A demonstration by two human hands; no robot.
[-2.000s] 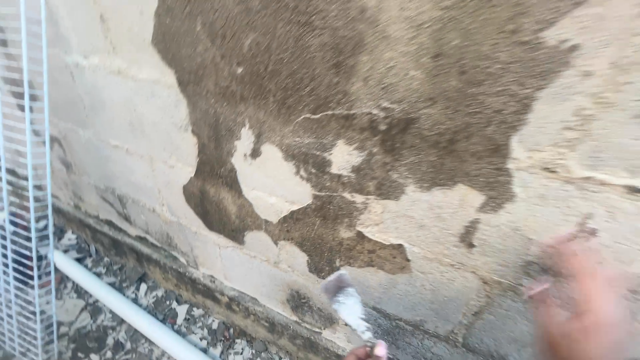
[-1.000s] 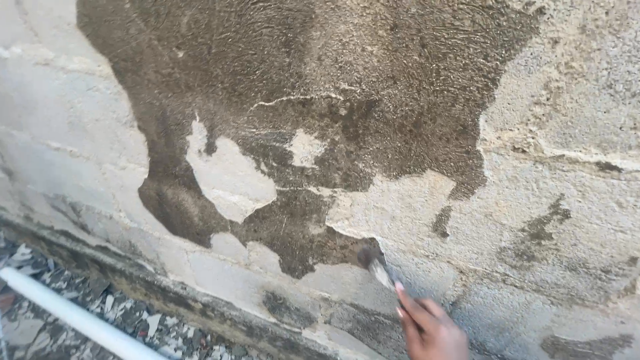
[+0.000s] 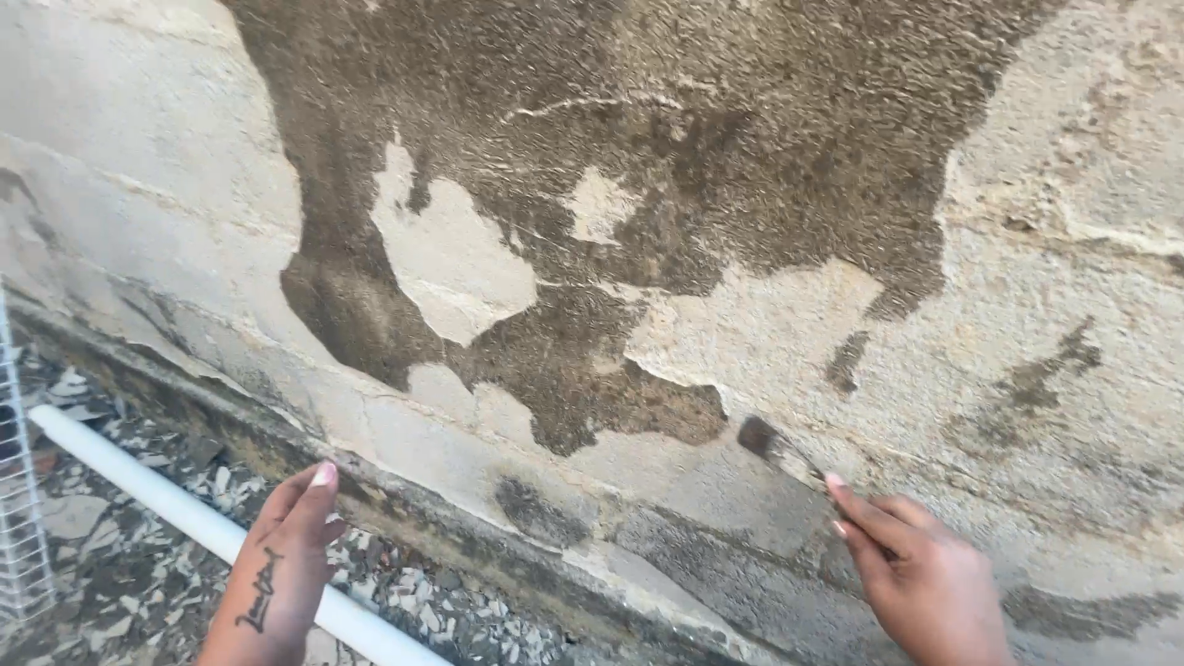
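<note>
My right hand (image 3: 925, 569) grips the handle of a scraper or putty knife (image 3: 786, 453), its dark blade end against the wall just right of the lower tip of a brown patch (image 3: 684, 407). Around that patch the wall (image 3: 786, 319) has pale, flaking paint or plaster, with a few pale islands inside the brown. At the lower left, my left hand (image 3: 282, 555) is raised in front of the wall's base and a white pipe, fingers together and thumb up. Nothing shows in it, though its palm side is partly hidden.
A white plastic-looking pipe (image 3: 139, 486) lies slanting over ground strewn with pale flakes (image 3: 425, 601). A white wire rack or grille (image 3: 18, 518) stands at the left edge. A dirty ledge (image 3: 213, 416) runs along the wall's foot.
My left hand has come into view at the lower left. My right hand, blurred and apart from the wall's brown patch at first, now holds the tool near that patch's lower tip.
</note>
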